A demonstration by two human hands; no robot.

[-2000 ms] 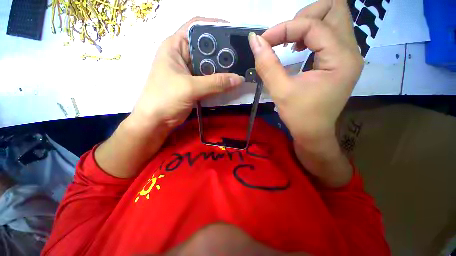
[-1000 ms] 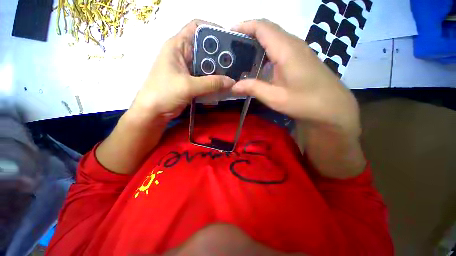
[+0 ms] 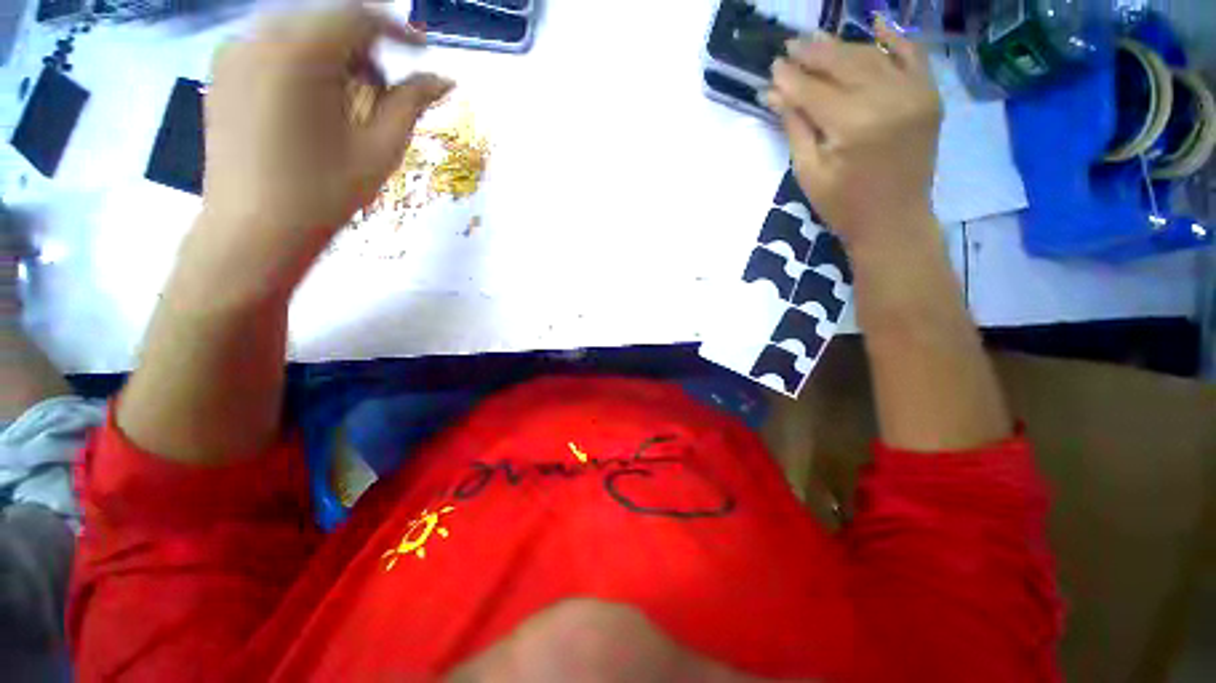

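Observation:
My left hand (image 3: 300, 127) is blurred and raised over the left part of the bench, thumb and forefinger apart with nothing seen between them. It partly hides a pile of gold flex cables (image 3: 458, 163). My right hand (image 3: 864, 134) is at the far side, its fingertips at the right edge of a black, silver-edged phone frame (image 3: 747, 47). Whether it grips the frame cannot be told. A sticker sheet (image 3: 800, 296) with two rows of black notched pieces lies below my right hand, its near end over the bench edge.
Another phone frame (image 3: 474, 20) lies at the far edge. Black rectangular pads (image 3: 50, 120) lie at left. A blue tape dispenser (image 3: 1067, 180) with cream rolls and a dark green-labelled bottle (image 3: 1027, 54) stand at right. Part of a person shows at the left edge.
The phone frame with three camera rings is no longer between my hands above my lap. My hands have separated and moved outward and forward. The view now shows more of the bench's far side.

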